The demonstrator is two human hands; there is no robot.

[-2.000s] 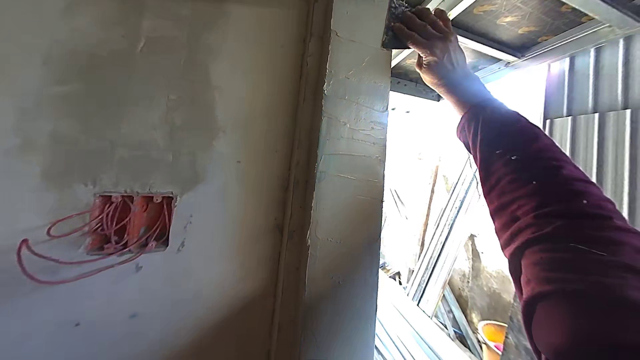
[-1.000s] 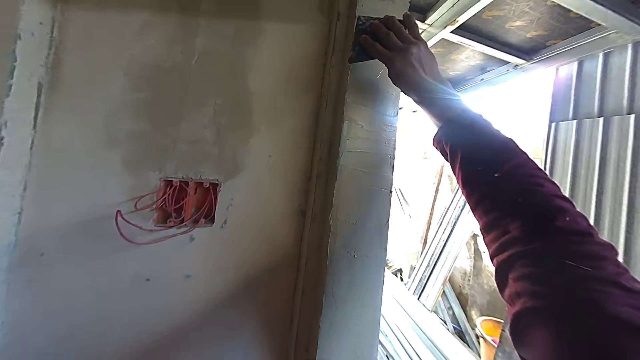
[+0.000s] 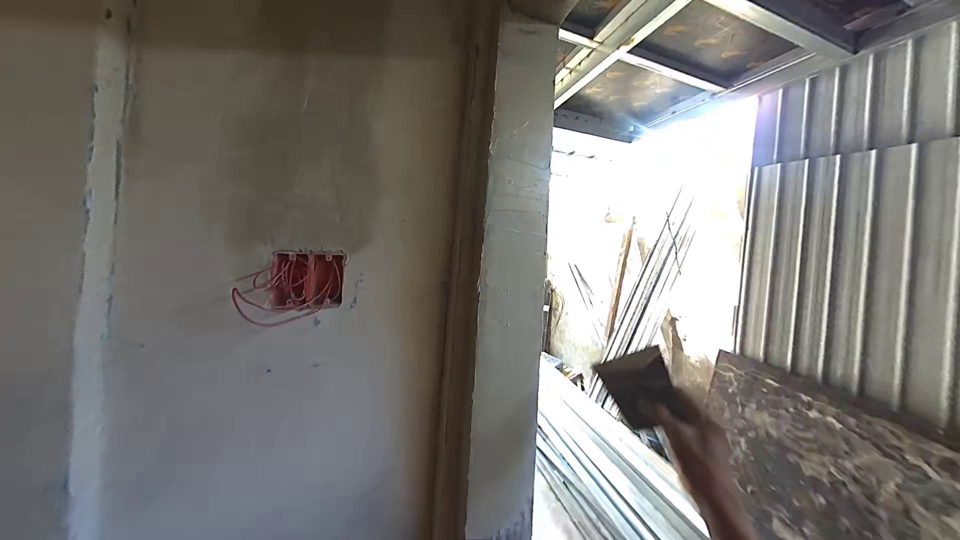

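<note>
My right hand (image 3: pixel 701 450), blurred, grips a dark flat scraper or putty knife (image 3: pixel 634 382) at the lower right, apart from the wall. To its left stands the wall's pale plastered end face (image 3: pixel 514 225), with ridges and cracks in its coating. The grey plastered wall (image 3: pixel 225 420) fills the left of the view, with a darker damp-looking patch above a red electrical box (image 3: pixel 328 281). Thin red wires (image 3: pixel 259 321) loop out of this box. My left hand is not in view.
Long metal profiles (image 3: pixel 600 465) lie beyond the opening, and more bars (image 3: pixel 652 277) lean behind them. A mottled board (image 3: pixel 840 450) is at the lower right, below corrugated metal sheeting (image 3: pixel 840 255). A metal ceiling frame (image 3: pixel 622 45) spans overhead.
My right hand has come down from the top of the wall's end face to the lower right, away from the surface, with the blade still in it. The view has shifted.
</note>
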